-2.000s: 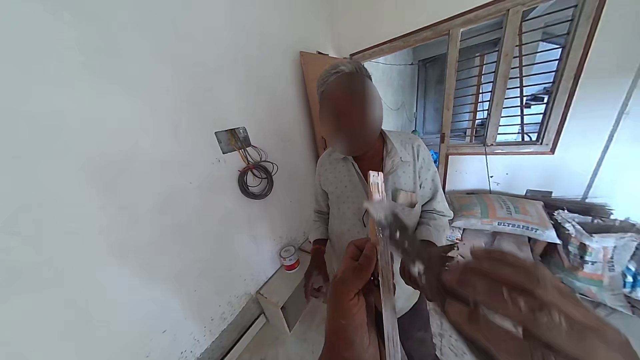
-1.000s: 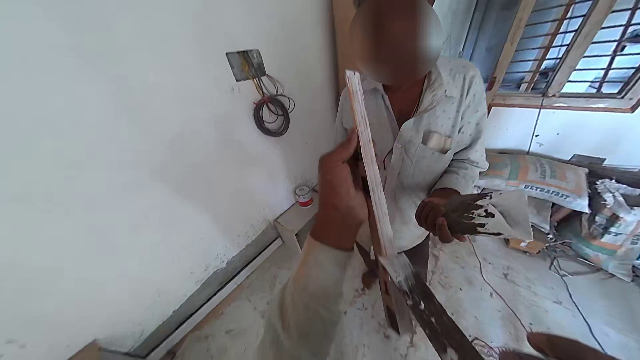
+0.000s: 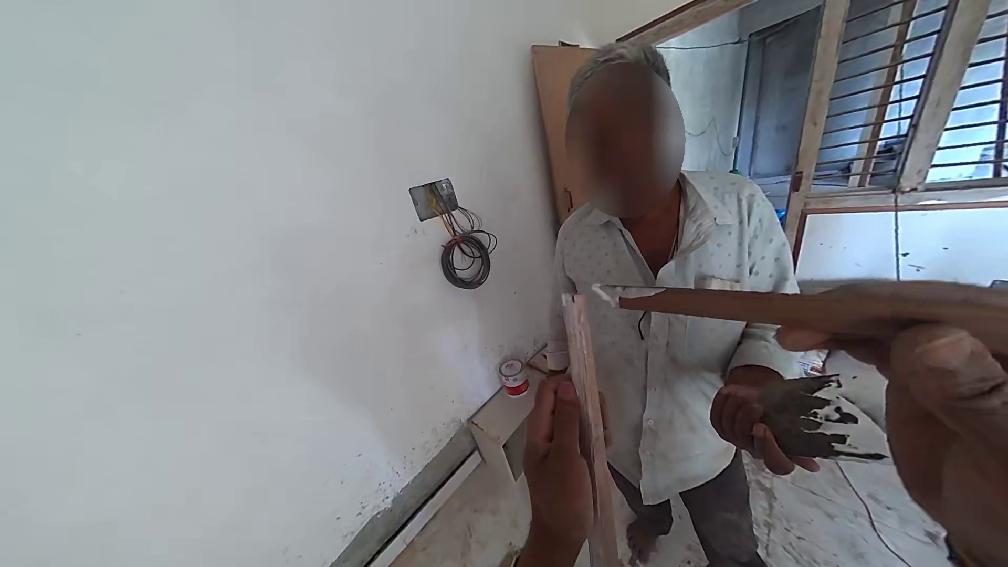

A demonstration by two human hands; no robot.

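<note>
A long narrow strip (image 3: 591, 409), coated whitish along its face, stands nearly upright with my left hand (image 3: 559, 457) closed around it. My right hand (image 3: 937, 394), close to the camera at the right edge, grips a flat dark-brown blade-like tool (image 3: 732, 305) held level. White paste covers the tool's tip, which lies just right of the strip's top end in the view; whether they touch, I cannot tell. Facing me, a person in a pale patterned shirt (image 3: 677, 362) holds a broad flat scraper or plate (image 3: 819, 417) smeared with dark and white material.
At the left rises a white wall (image 3: 236, 236) with an open electrical box (image 3: 433, 199) and a hanging wire coil (image 3: 466, 260). A small red-and-white tin (image 3: 513, 378) sits on a pale box-like ledge (image 3: 500, 417). Behind the person are a brown board (image 3: 551, 118) and a barred window (image 3: 874, 94).
The tool in my right hand has risen from low beside the strip, one second ago, to a level position near its top. The view has shifted. My left hand still holds the strip.
</note>
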